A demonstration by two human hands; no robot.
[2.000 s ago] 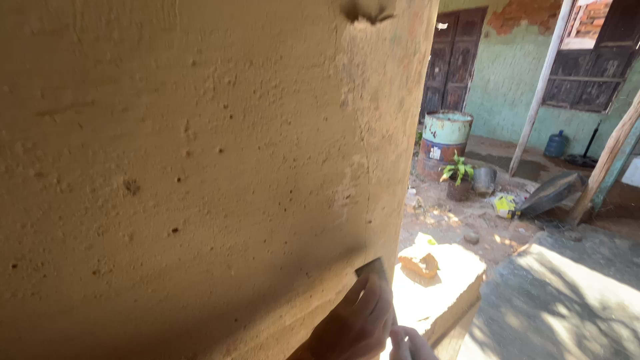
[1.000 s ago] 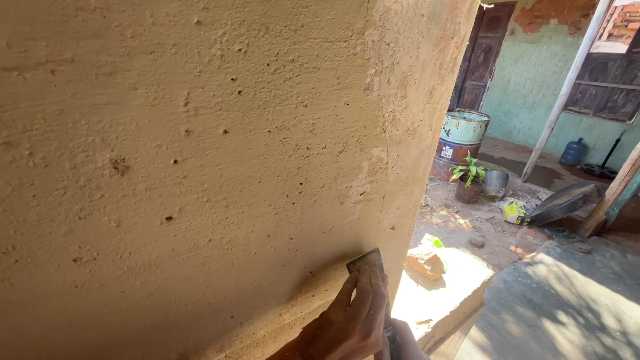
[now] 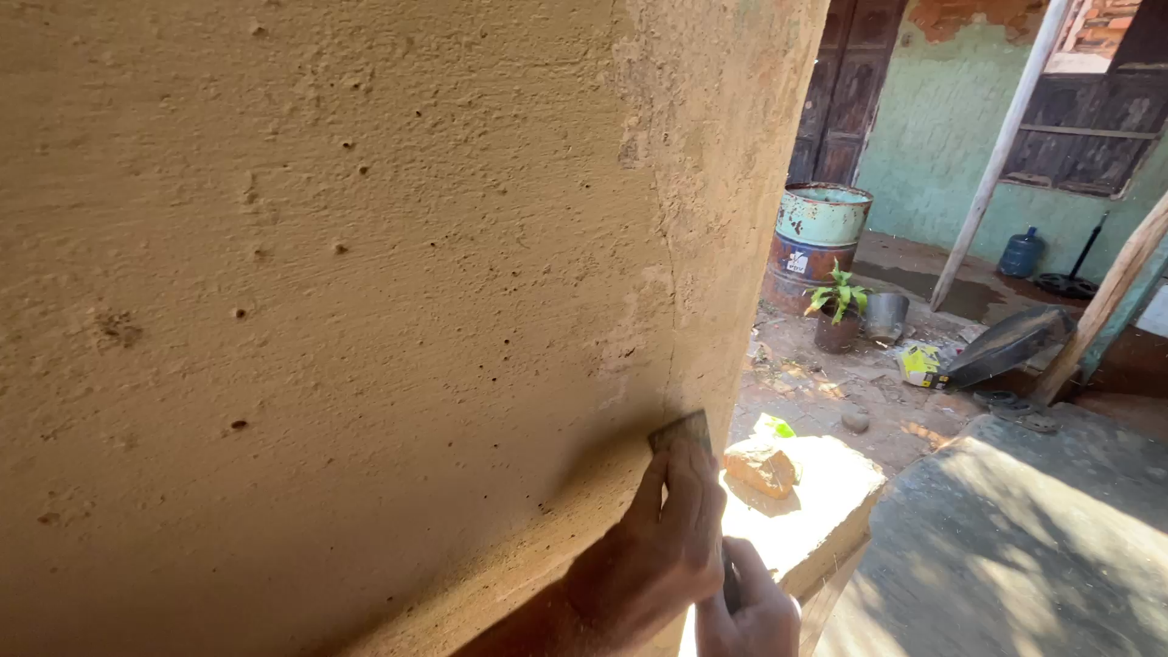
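Note:
A flat metal scraper [image 3: 683, 432] lies with its blade edge against the yellowish painted wall [image 3: 411, 301], close to the wall's right corner. My left hand [image 3: 659, 538] has its fingers pressed on the blade from behind. Lower and to the right, my right hand [image 3: 748, 607] is closed around the scraper's dark handle [image 3: 731, 579], most of which the fingers hide. Small pits, bumps and a rough patch of worn paint [image 3: 639, 338] show on the wall above the blade.
Right of the corner, a stone [image 3: 762, 467] rests on a sunlit ledge [image 3: 839, 484]. Beyond stand a rusty drum [image 3: 818, 233], a potted plant [image 3: 838, 315], a metal bucket [image 3: 885, 318], a dark basin [image 3: 1008, 345] and a wooden post [image 3: 1109, 297].
The view has shifted somewhat, with more of the corner's worn paint in sight. Both hands stay on the scraper at the wall near the corner.

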